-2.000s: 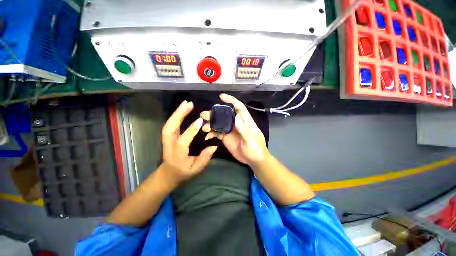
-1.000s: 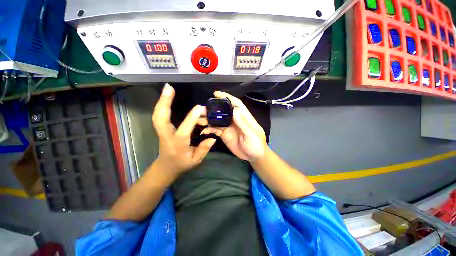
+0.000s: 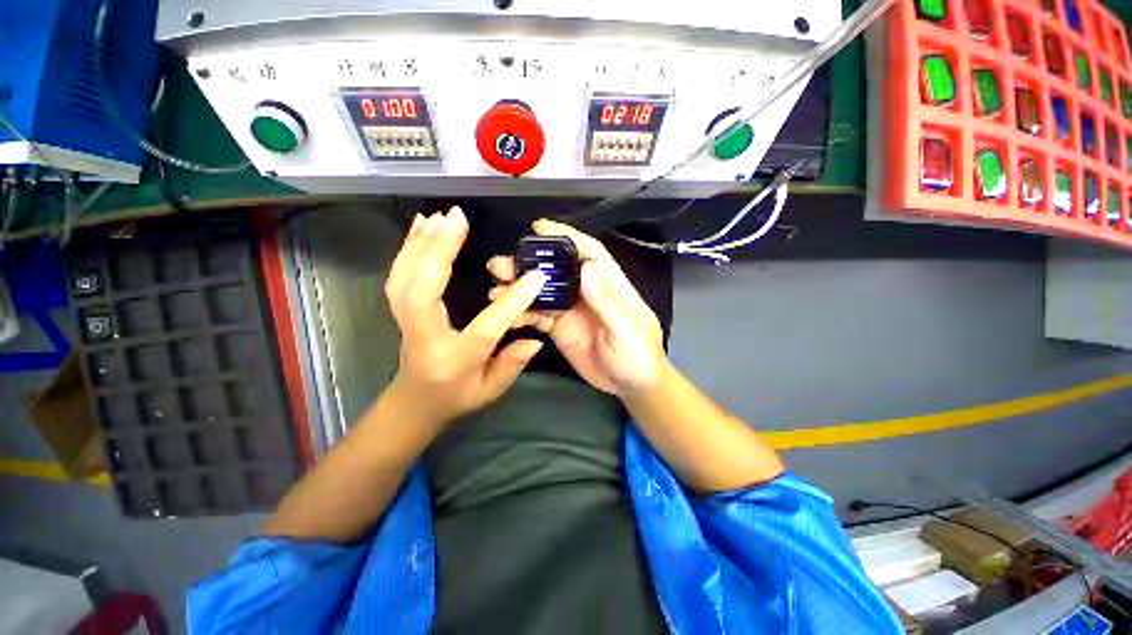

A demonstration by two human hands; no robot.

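A small black smartwatch unit (image 3: 559,275) shows lines of light text on its dark screen. My right hand (image 3: 605,320) holds it by its edges, in front of the press machine. My left hand (image 3: 449,325) is spread, with its index fingertip on or just over the screen; whether it touches cannot be told. My left hand's other fingers are raised to the left of the unit. The unit's lower left part is behind the fingertip.
The press machine's panel (image 3: 472,184) with green buttons, a red stop button (image 3: 510,139) and timers lies ahead. A coral tray (image 3: 905,124) of lit units is at right. A black tray (image 3: 186,372) with two units is at left. White cables (image 3: 732,236) hang below the panel.
The watch screen has gone from dark to lines of text. My left index finger has moved onto or over the screen. Tray screens changed colour, and the right timer reads higher.
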